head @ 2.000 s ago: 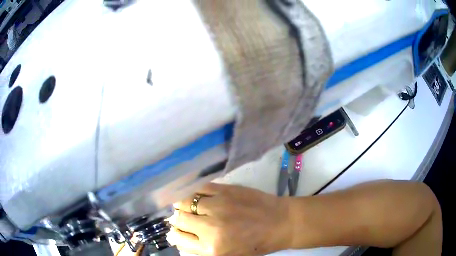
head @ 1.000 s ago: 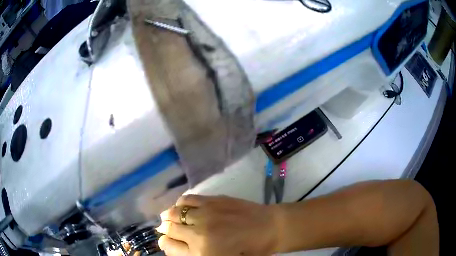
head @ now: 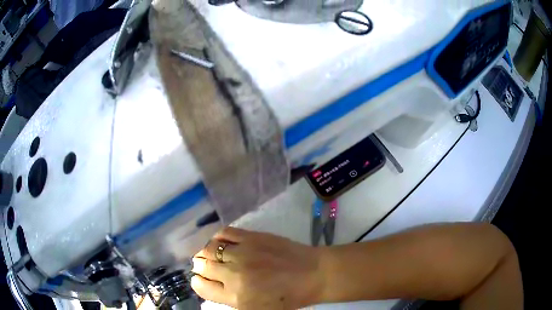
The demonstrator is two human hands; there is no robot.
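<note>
The white sewing machine head [head: 157,151] with a blue stripe fills the upper left and middle. A beige-grey cloth band [head: 206,115] wraps over it. My right hand [head: 257,269], bare and with a ring, reaches in from the right under the machine arm. Its fingers are bent and their tips lie just beside the metal thread tension discs [head: 172,284]; whether they hold anything is hidden. My left hand is not in view. The needle area and any cloth being sewn are cut off or hidden at the bottom.
A smartphone [head: 348,169] with a lit screen lies under the machine arm, beside a thin metal rod [head: 387,154]. Snips [head: 324,221] with blue and pink handles lie below it. A control panel [head: 475,48] is at upper right. Dark cloth [head: 66,66] is at upper left.
The view has shifted, so the machine's upper fittings show more and the phone and snips sit further left. My right hand stays beside the tension discs. The phone screen display differs.
</note>
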